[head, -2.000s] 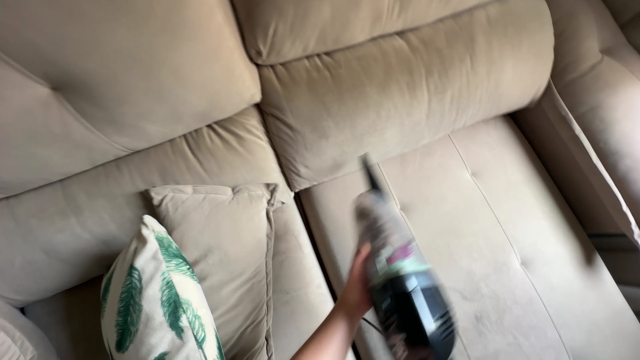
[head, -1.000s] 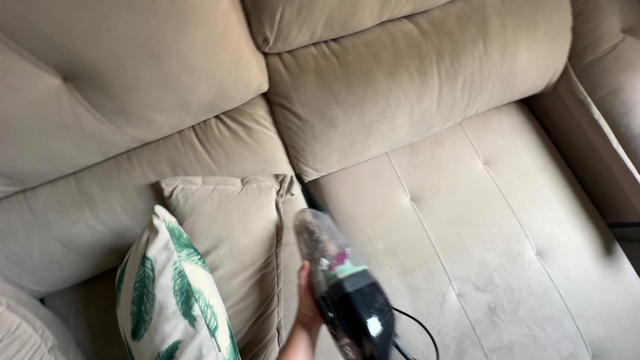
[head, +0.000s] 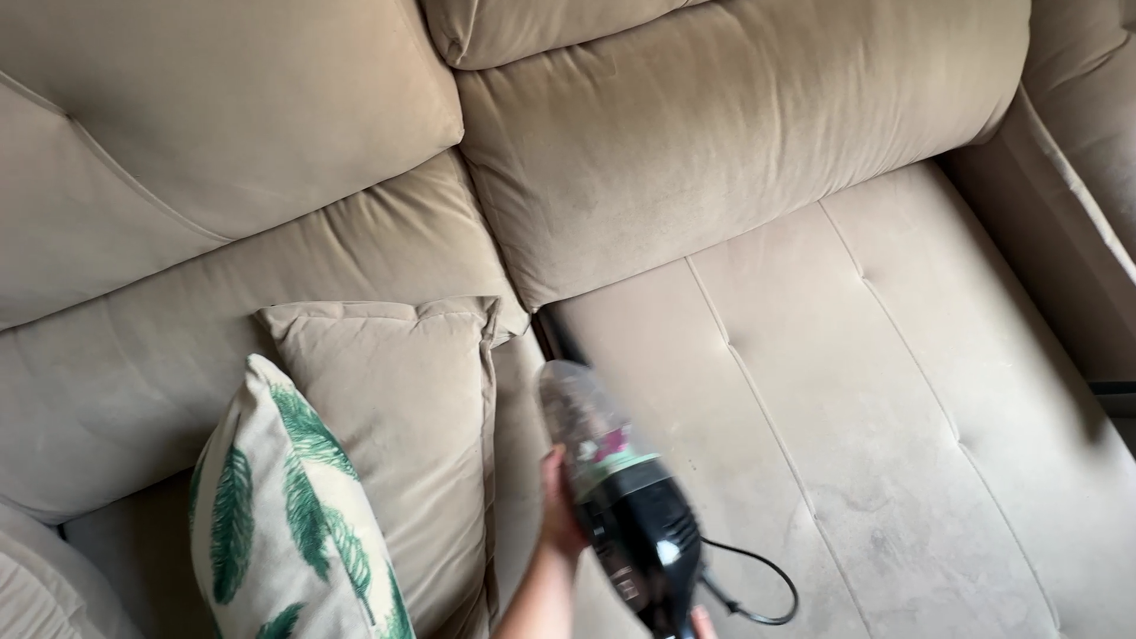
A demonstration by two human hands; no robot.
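A black handheld vacuum cleaner (head: 643, 532) with a clear dust cup points up and left, its dark crevice nozzle (head: 564, 335) at the gap between two seat cushions of a beige sofa. My left hand (head: 561, 510) supports the vacuum from its left side, near the joint of cup and body. Only fingertips of my right hand (head: 703, 623) show at the lower edge, against the rear of the vacuum; the rest of that hand is hidden. A black cord (head: 781, 577) loops out on the right of the body.
A beige pillow (head: 390, 399) and a white cushion with green leaf print (head: 293, 515) lean at the left. Behind the seat (head: 799, 382) rises the padded backrest (head: 737, 124). The sofa's armrest (head: 1047, 240) bounds the seat at the right.
Two seconds ago the vacuum was over the right seat cushion; it moved left to the gap between the cushions. Fingertips of my right hand have come into view.
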